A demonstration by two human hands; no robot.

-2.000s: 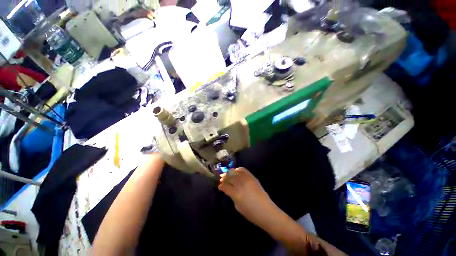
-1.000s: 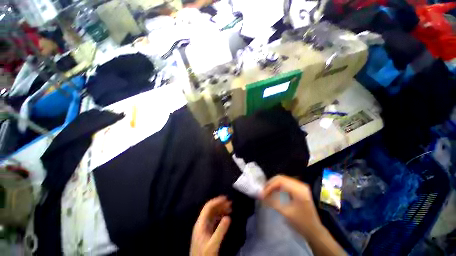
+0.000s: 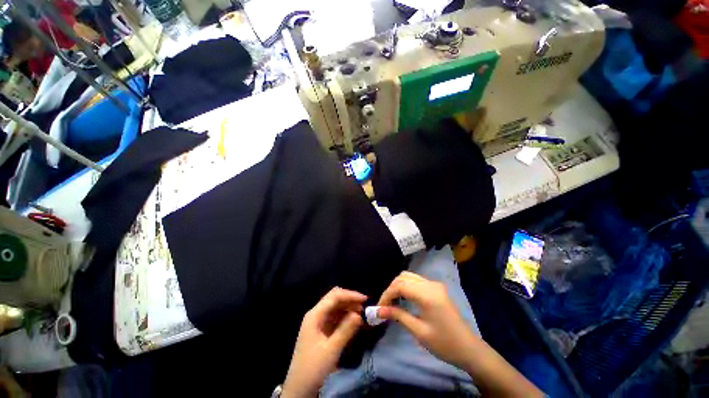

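Note:
My right hand (image 3: 424, 315) pinches a small white piece (image 3: 374, 315) between thumb and fingers above my lap. My left hand (image 3: 325, 334) is close to its left side, fingers curled, at a dark edge; whether it grips anything is unclear. A large black cloth panel (image 3: 272, 233) lies on the table left of the needle area (image 3: 359, 167), which glows blue-white. Black cut pieces (image 3: 431, 183) lie right of the needle under the arm of the cream sewing machine (image 3: 536, 78). A white piece (image 3: 404, 232) shows at their near edge.
A lit smartphone (image 3: 523, 263) and a blue plastic crate (image 3: 622, 322) are at the right. A pen and accessory tray (image 3: 577, 159) are at the table's right end. A dark bundle (image 3: 204, 78) and a blue bin (image 3: 101, 132) are at the back left. A white ring (image 3: 65, 329) is far left.
My hands have come together over my lap, around a small white piece. The larger white piece in my right hand a second ago no longer shows there. The black panel stays on the table.

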